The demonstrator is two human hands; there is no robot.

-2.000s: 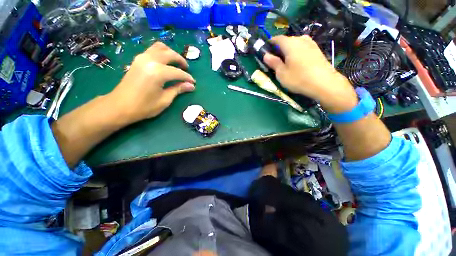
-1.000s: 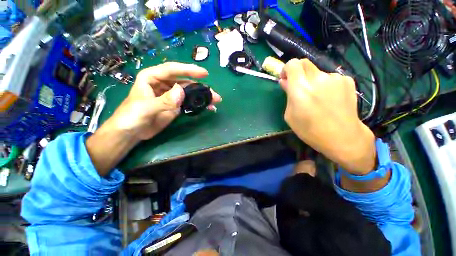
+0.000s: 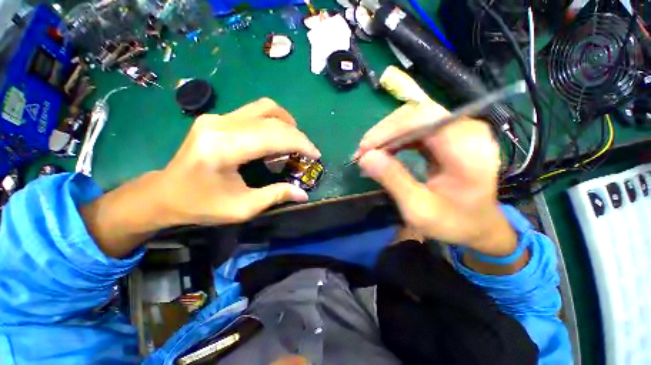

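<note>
My left hand (image 3: 232,162) holds a small round device housing (image 3: 307,172) between thumb and fingers at the front edge of the green mat. Gold-yellow and dark details show inside it; its left part is hidden by my hand. My right hand (image 3: 435,167) holds silver tweezers (image 3: 457,115) like a pen. Their thin tip points left and down, a short gap to the right of the housing, not touching it. A plain round black cover (image 3: 195,95) lies on the mat beyond my left hand.
A round black module (image 3: 345,65), a cream-handled tool (image 3: 401,84) and a thick black cylinder (image 3: 421,51) lie at centre right. A black fan grille (image 3: 594,57) and white tray (image 3: 628,235) are at right. A blue box (image 3: 36,78) and white cable (image 3: 91,135) are at left.
My left hand has taken hold of the housing. The black disc it held one second ago is gone from it; a black cover now lies behind. My right hand has lifted the tweezers and brought them over.
</note>
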